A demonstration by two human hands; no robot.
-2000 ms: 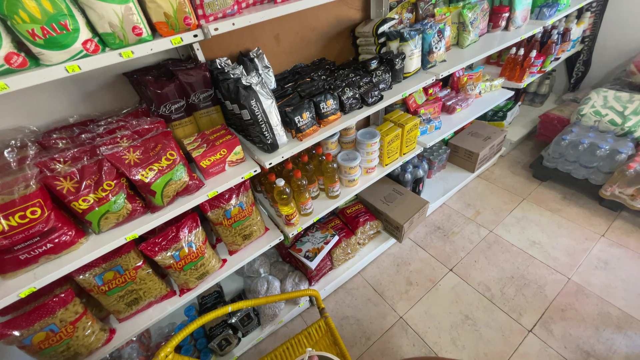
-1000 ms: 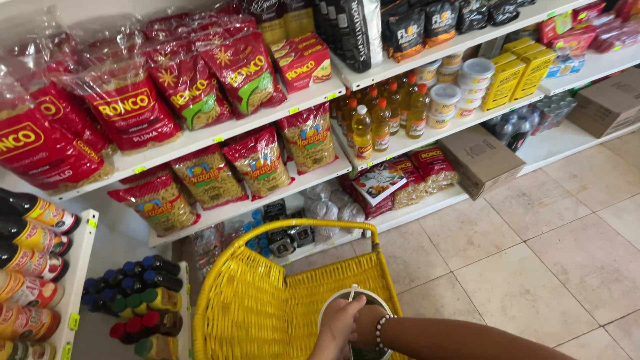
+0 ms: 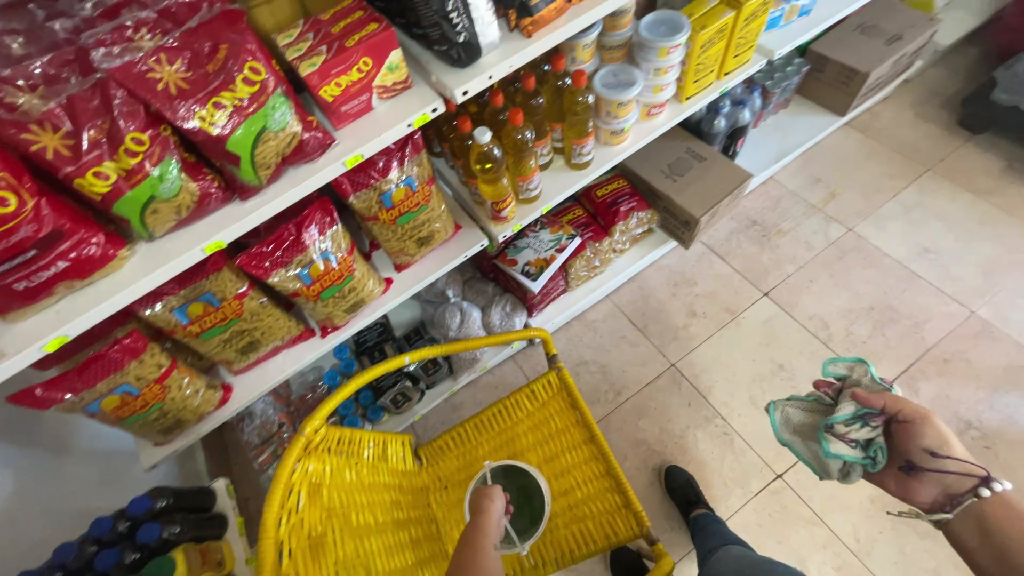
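Observation:
A white bucket (image 3: 541, 523) with dark greenish liquid in it stands on the seat of a yellow woven chair (image 3: 552, 424). Over its left side my left hand (image 3: 490, 506) is closed on the bucket's handle (image 3: 513, 534). Out to the right, above the tiled floor, my right hand (image 3: 912, 440) grips a crumpled, light mesh cloth with teal edging (image 3: 840, 424). That wrist wears a white bead bracelet and a dark cord.
White shelves (image 3: 280, 208) hold pasta bags (image 3: 320, 264), oil bottles (image 3: 524, 152) and plastic tubs (image 3: 618, 96). A cardboard box (image 3: 688, 176) juts from the lower shelf. Dark bottles with blue caps (image 3: 152, 528) stand at lower left. My shoe (image 3: 685, 490) is on the floor right of the chair.
One second ago both hands were together over the bucket; now they are apart, with the right hand off to the right and the cloth showing in it.

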